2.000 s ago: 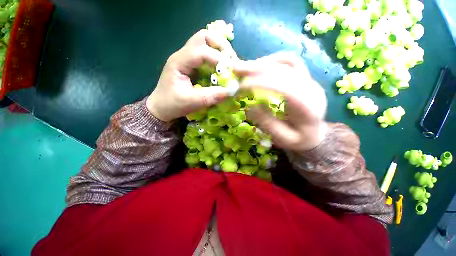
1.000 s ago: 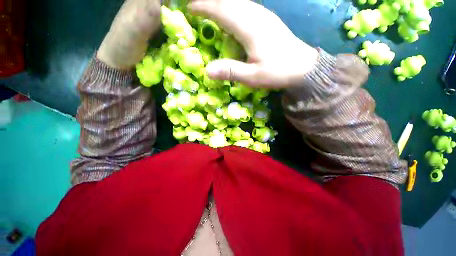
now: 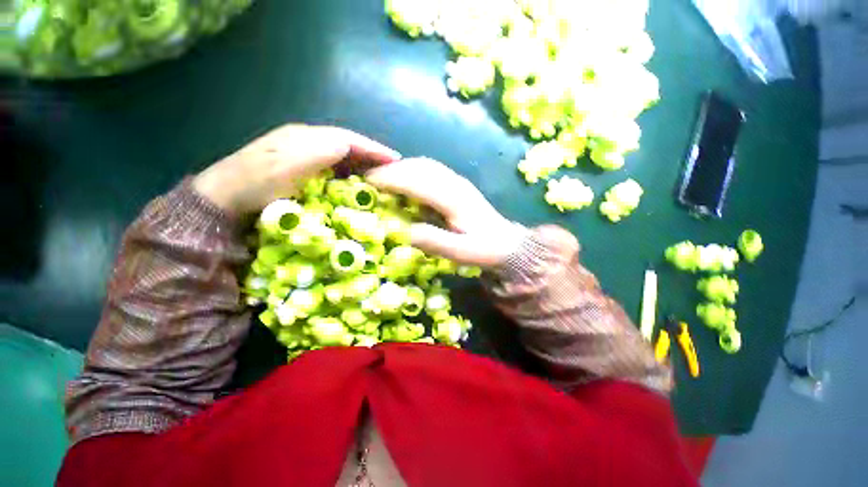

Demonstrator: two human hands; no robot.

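A heap of lime-green toy figures (image 3: 347,295) lies at the table's near edge against my red top. Several hollow parts in it show round dark holes. My left hand (image 3: 286,169) curves around the heap's far left side; its thumb and undersides are hidden. My right hand (image 3: 447,211) lies on the heap's far right side, thumb and fingers apart, touching figures. The fingertips of both hands nearly meet at the far edge.
A bright pile of figures (image 3: 571,86) lies at the far side. A phone (image 3: 712,157), figure row (image 3: 717,285), pale stick (image 3: 649,304) and orange-handled nippers (image 3: 686,348) are at right. A plastic sheet (image 3: 752,38) lies far right; a bag of figures (image 3: 95,38) far left.
The figure held up between my hands earlier no longer shows there. Both hands moved to the heap's far side and drew nearer each other. The view shifted, bringing the figure-filled bag in.
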